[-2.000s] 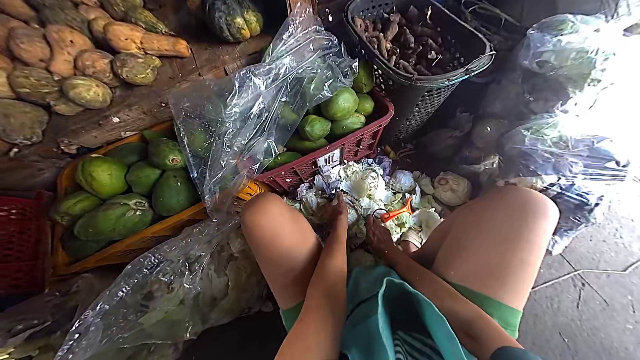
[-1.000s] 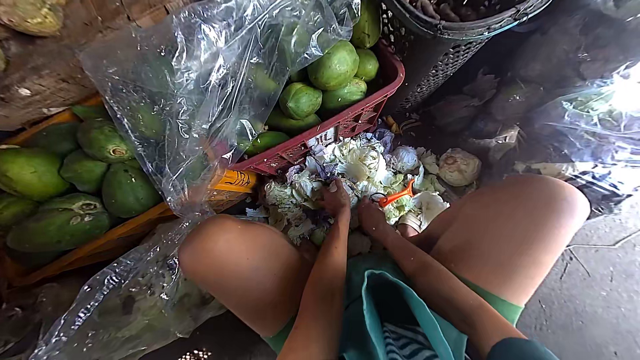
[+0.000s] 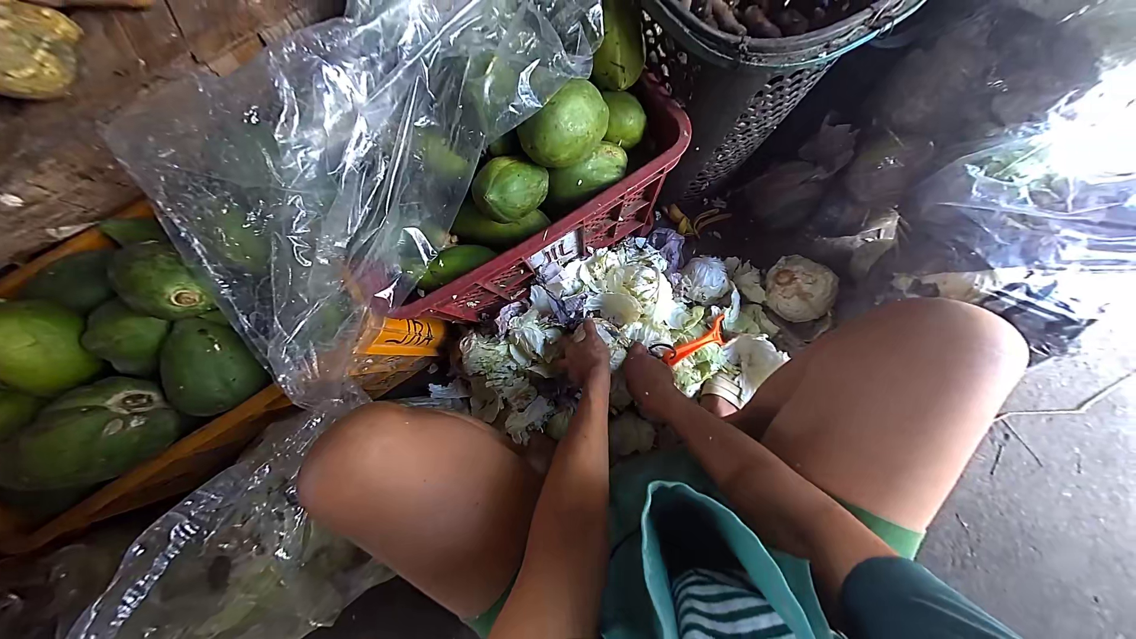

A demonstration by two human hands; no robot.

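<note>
Between my knees lies a heap of pale, partly purplish vegetable leaves and trimmings [image 3: 635,284]. My left hand [image 3: 586,355] touches a small pale piece at the heap's near side; whether its fingers grip it cannot be told. Just right of it, my right hand [image 3: 650,382] is closed round an orange-handled peeler or similar tool [image 3: 697,343], which points up and right over the leaves. A round trimmed whitish vegetable head [image 3: 801,288] rests at the heap's right end. The fingertips of both hands are partly hidden among leaves.
A dark red plastic crate [image 3: 657,169] of green papayas [image 3: 564,124] stands beyond the heap, under clear plastic sheeting [image 3: 302,169]. An orange crate [image 3: 240,417] of papayas is at left. Behind stands a black perforated basket [image 3: 737,106]; bagged vegetables [image 3: 1038,195] are at right.
The view has moved closer to the heap and shifted. My two hands stay near each other over the leaves, and the orange tool remains by my right hand.
</note>
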